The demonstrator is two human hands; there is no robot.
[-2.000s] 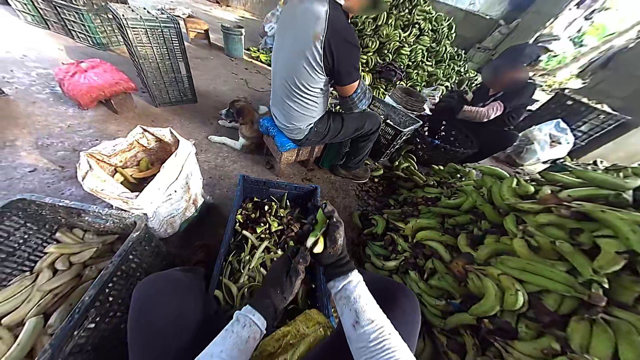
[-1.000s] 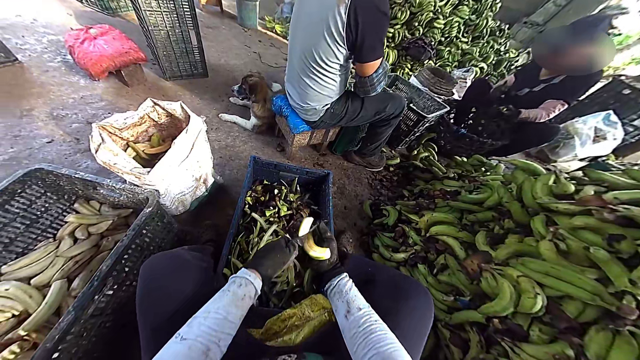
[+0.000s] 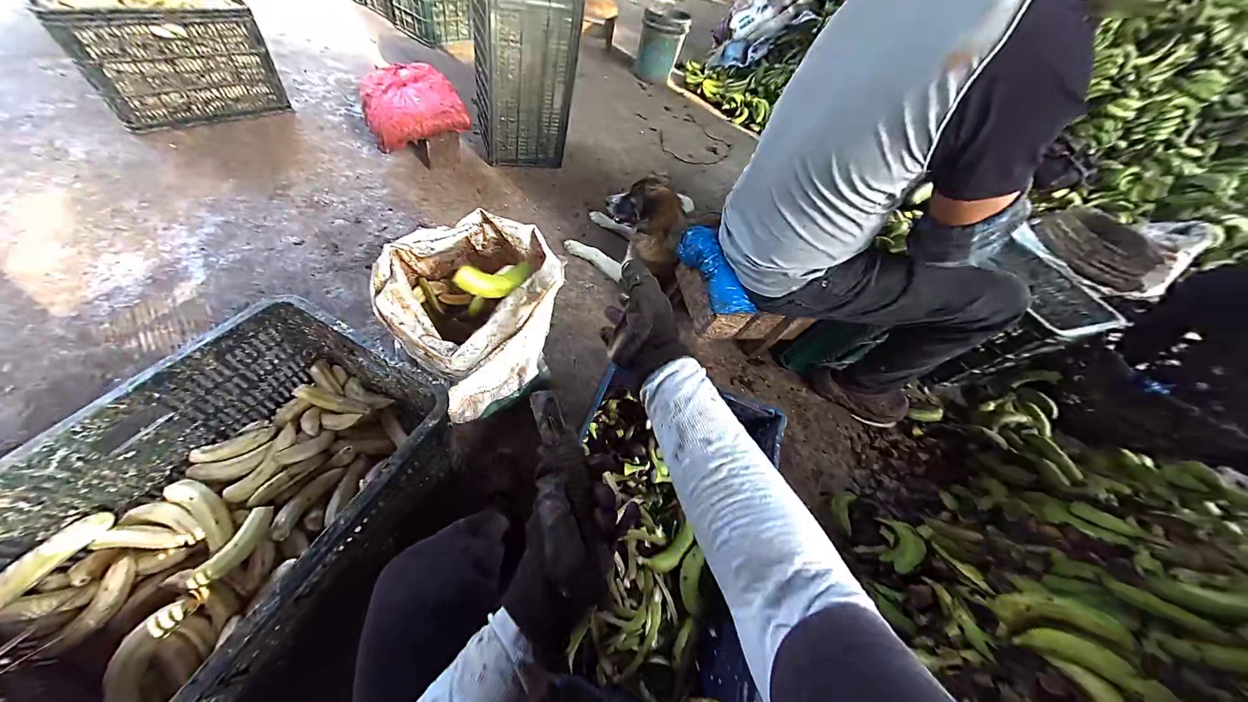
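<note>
My left hand point(image 3: 564, 531), in a dark glove, is low over the left side of a blue crate point(image 3: 770, 419) of plantain peels point(image 3: 639, 604). A dark narrow shape sticks up at its fingers; whether it is a tool or a finger is unclear. My right hand point(image 3: 643, 322), also gloved, reaches forward past the crate's far left corner with fingers apart and nothing seen in it. A yellow-green plantain point(image 3: 487, 281) is at the mouth of a white woven sack point(image 3: 507, 366), left of my right hand, touching neither hand. Other pieces lie inside the sack.
A black crate point(image 3: 414, 429) of peeled plantains point(image 3: 234, 497) stands at left. Unpeeled green plantains point(image 3: 1082, 604) are heaped at right. A person point(image 3: 848, 166) sits ahead on a wooden stool point(image 3: 717, 307), beside a lying dog point(image 3: 655, 219). A red bag point(image 3: 414, 105) and upright crate point(image 3: 526, 83) stand beyond.
My hands were together over the blue crate with a plantain; now they are apart, the right one stretched forward. A yellow-green plantain is now at the sack's mouth. The view has swung left.
</note>
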